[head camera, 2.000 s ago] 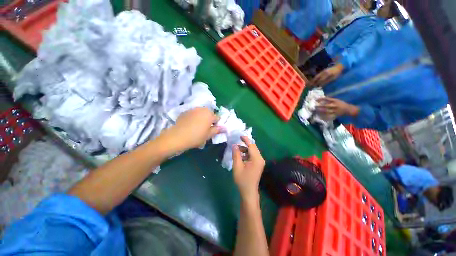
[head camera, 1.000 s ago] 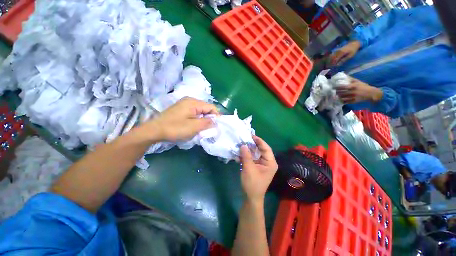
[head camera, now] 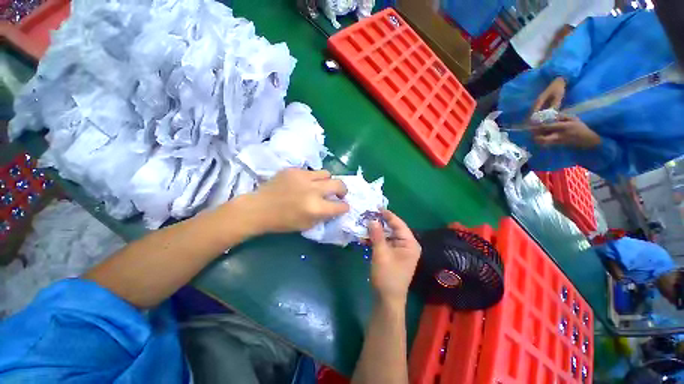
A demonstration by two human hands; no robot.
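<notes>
My left hand (head camera: 298,200) grips a crumpled white cloth (head camera: 346,227) above the green bench. My right hand (head camera: 394,257) pinches a small shiny part (head camera: 370,217) at the cloth's right edge; fingers and cloth hide most of it. A large heap of white cloths (head camera: 161,105) lies left of my hands. A smaller white clump (head camera: 296,139) sits at the heap's right side, just behind my left hand.
A black desk fan (head camera: 459,268) stands right of my right hand, against stacked red-orange trays (head camera: 523,300) with shiny parts. Another compartment tray (head camera: 405,84) lies across the bench, a shiny part (head camera: 331,66) by its corner. A person in blue (head camera: 600,97) works opposite.
My left hand has closed in over the cloth, towards my right hand. A shiny part now shows at my right fingertips. The person opposite has lifted their hands away from the white pile.
</notes>
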